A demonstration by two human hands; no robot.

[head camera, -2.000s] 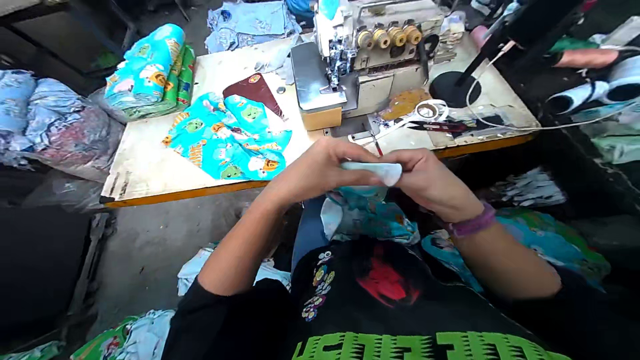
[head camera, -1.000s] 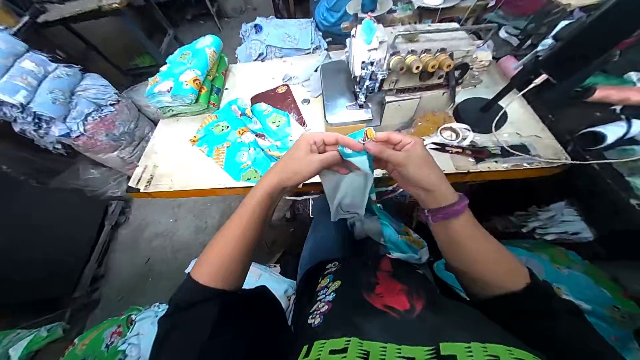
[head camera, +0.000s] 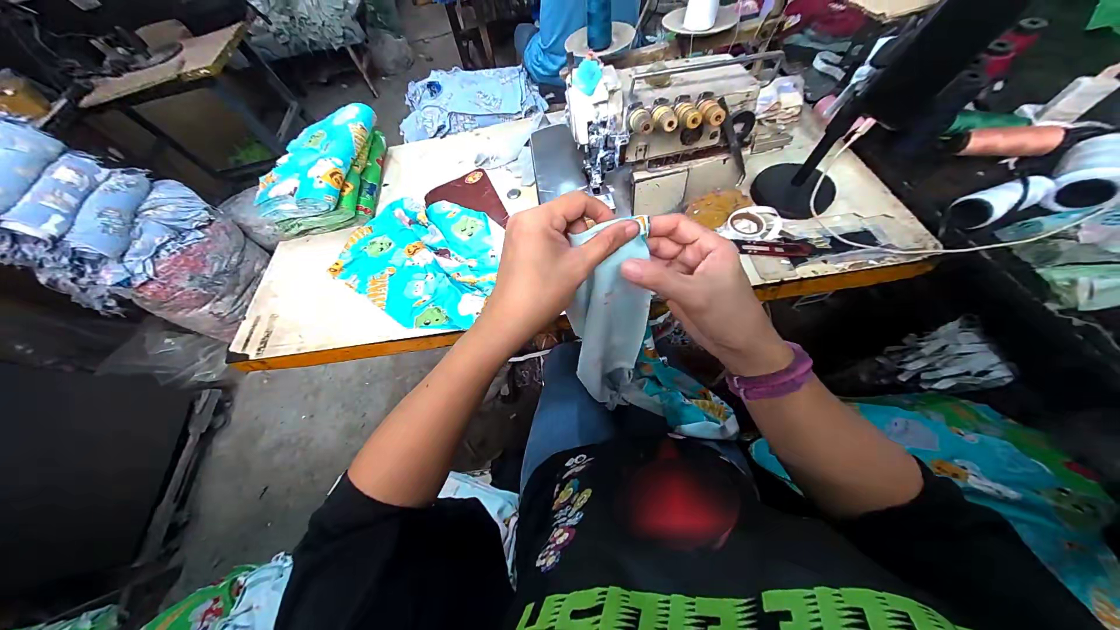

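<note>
My left hand (head camera: 560,254) pinches the upper edge of a turquoise printed fabric piece (head camera: 610,319), whose pale underside faces me. At its top right corner my right hand (head camera: 700,284), with a purple band at the wrist, grips the same edge between thumb and fingers. The cloth hangs down over my lap, its printed side showing at the lower right. Just beyond my hands stands an overlock sewing machine (head camera: 669,118) with several thread tension dials. Left of my hands, another turquoise printed piece (head camera: 420,262) lies crumpled on the table, partly over a dark red flat piece (head camera: 468,194).
Folded printed fabric (head camera: 319,166) is stacked at the back left of the worktable (head camera: 289,302). Bundled light blue cloth (head camera: 114,210) stands further left. A black lamp base (head camera: 793,190), a tape roll (head camera: 748,223) and small tools lie right of the machine. Thread cones (head camera: 1002,201) are at the far right.
The cloth between my hands, bunched near the table edge two seconds ago, now hangs lengthwise with its pale side toward me. My hands have shifted along its top edge. The view has moved somewhat.
</note>
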